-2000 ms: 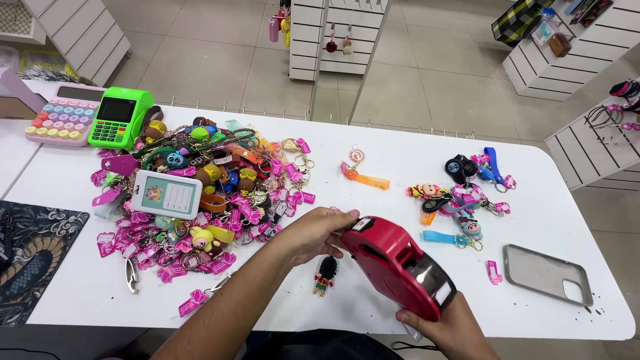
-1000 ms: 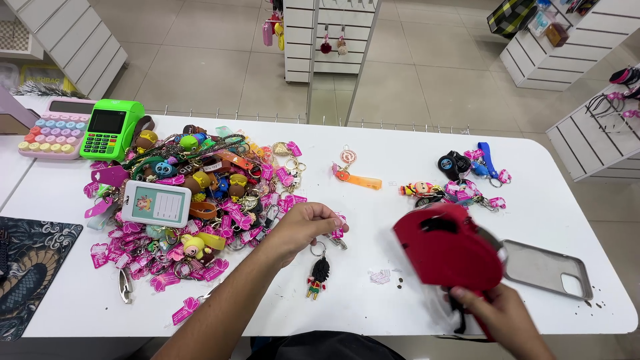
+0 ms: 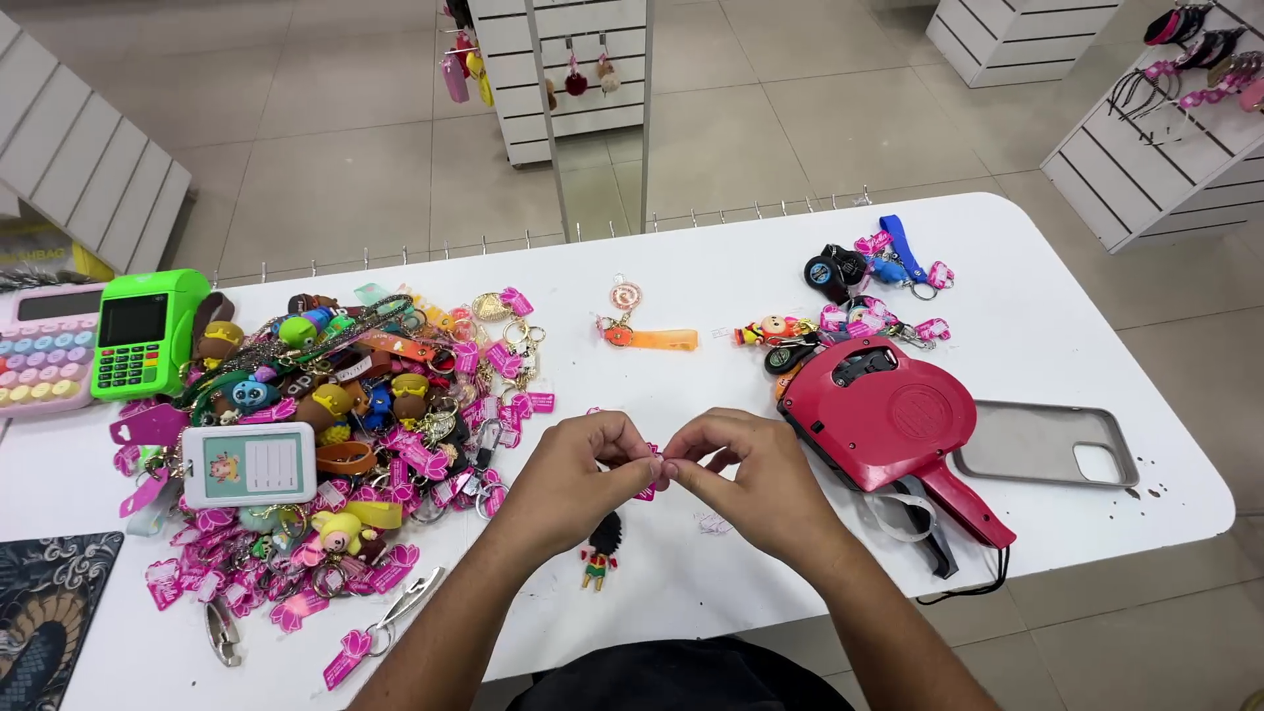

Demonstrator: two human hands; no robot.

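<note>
My left hand (image 3: 592, 474) and my right hand (image 3: 746, 479) meet fingertip to fingertip, pinching a small pink tag (image 3: 648, 486) between them. Just below them on the white table lies a keychain with a black-haired figure (image 3: 600, 555), its upper part hidden by my left hand. To the right of my right hand, a red handheld price labeller (image 3: 889, 415) rests on its side. Left of my left hand spreads a large pile of keychains (image 3: 395, 395) with pink tags. An orange strap keychain (image 3: 652, 339) lies beyond my hands.
A grey phone case (image 3: 1049, 444) lies at the right, and a smaller keychain group (image 3: 859, 316) behind the labeller. At the left stand a green card terminal (image 3: 148, 331) and a pastel calculator (image 3: 44, 351). A white badge holder (image 3: 249, 464) tops the pile. Metal hooks line the far edge.
My right hand has put the red labeller down at the right and moved over to my left hand. Both hands now hold the pink tag, which my left hand held near the figure keychain.
</note>
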